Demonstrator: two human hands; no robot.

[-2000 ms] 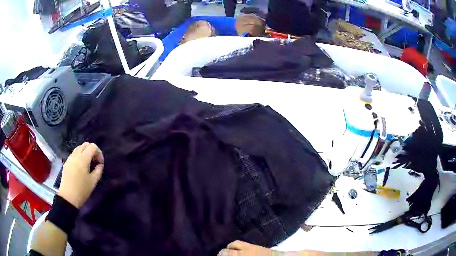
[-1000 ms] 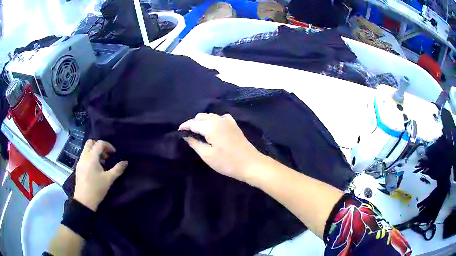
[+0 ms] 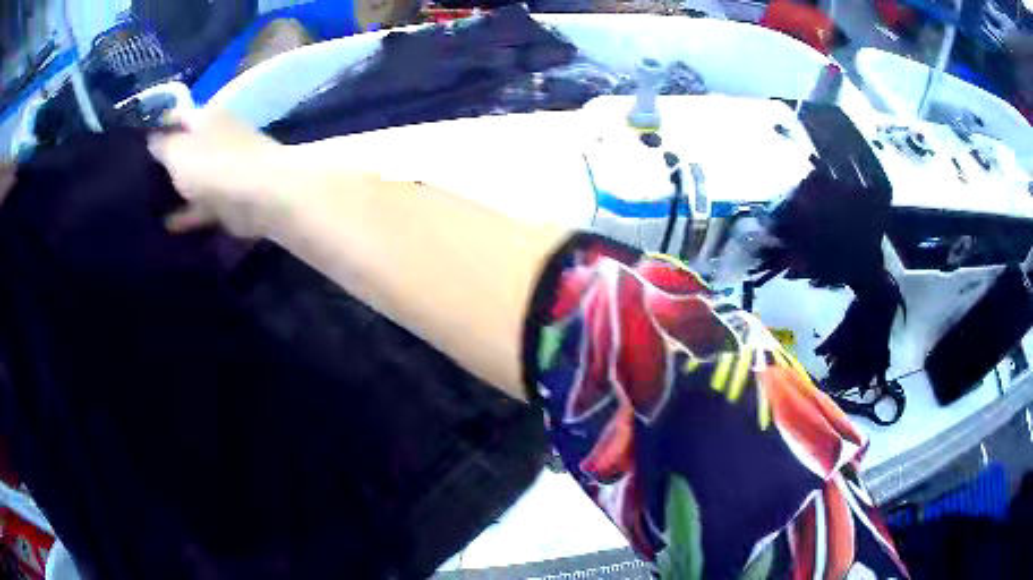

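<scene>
The black fabric piece spreads over the left half of the picture, its upper part raised. My right hand is at its upper edge, blurred, fingers around the cloth, with my forearm reaching across from the right. Of my left hand only a small blurred skin patch shows at the left edge; its fingers cannot be made out. The white sewing machine head with a blue stripe stands to the right; my sleeve hides part of its needle area.
Black fringed strips hang over the machine arm. Black-handled shears lie below them. A smartphone lies at the right. More dark cloth lies behind the table. Ruler tape runs along the front edge.
My right hand has moved from the middle of the cloth to the upper left. My left hand has nearly left the picture. The cloth's upper part is lifted, and the view has turned right.
</scene>
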